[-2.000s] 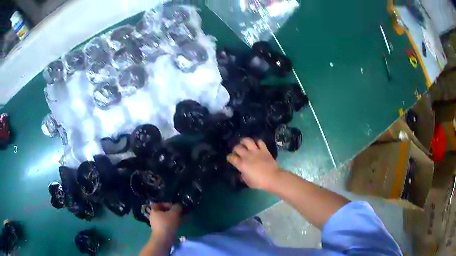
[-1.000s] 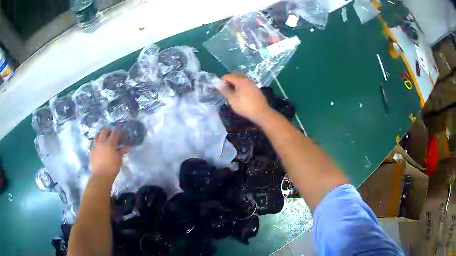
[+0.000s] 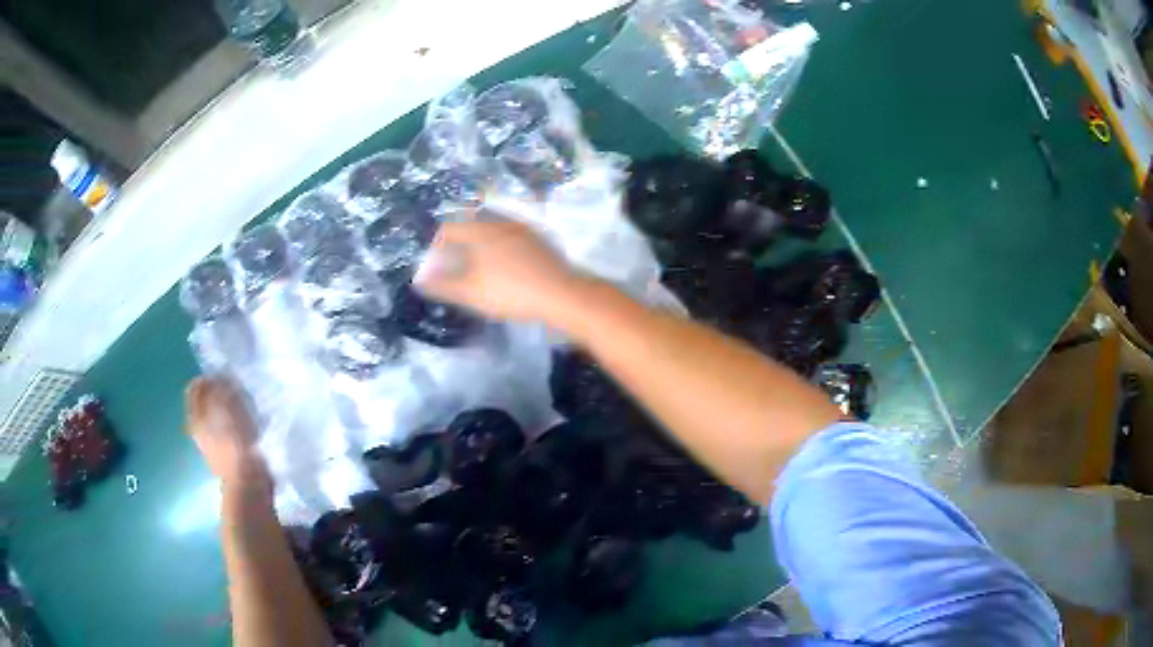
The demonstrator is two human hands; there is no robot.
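Bagged housings (image 3: pixel 319 225) under clear, greyish film lie in rows along the back of a white packing sheet (image 3: pixel 443 388) on the green bench. My right hand (image 3: pixel 487 268) is blurred, with fingers curled, over the sheet beside a dark housing (image 3: pixel 427 316); whether it grips anything is unclear. My left hand (image 3: pixel 220 423) is blurred at the sheet's left edge, and its fingertips are hard to make out. Loose glossy black housings (image 3: pixel 500 544) are heaped along the front of the sheet. More black housings (image 3: pixel 809 303) are heaped to its right, partly behind my right forearm.
A clear bag of mixed small parts (image 3: pixel 721 70) lies at the back right. Red parts with light ends (image 3: pixel 82 449) sit at the left. A white bottle (image 3: pixel 84 175) stands by the ledge (image 3: pixel 164 215). Open cartons (image 3: pixel 1056 405) are at the right, below the bench edge.
My right hand has moved left from the sheet's back right corner to its middle. My left hand has left a bagged housing for the sheet's left edge. The camera view has shifted.
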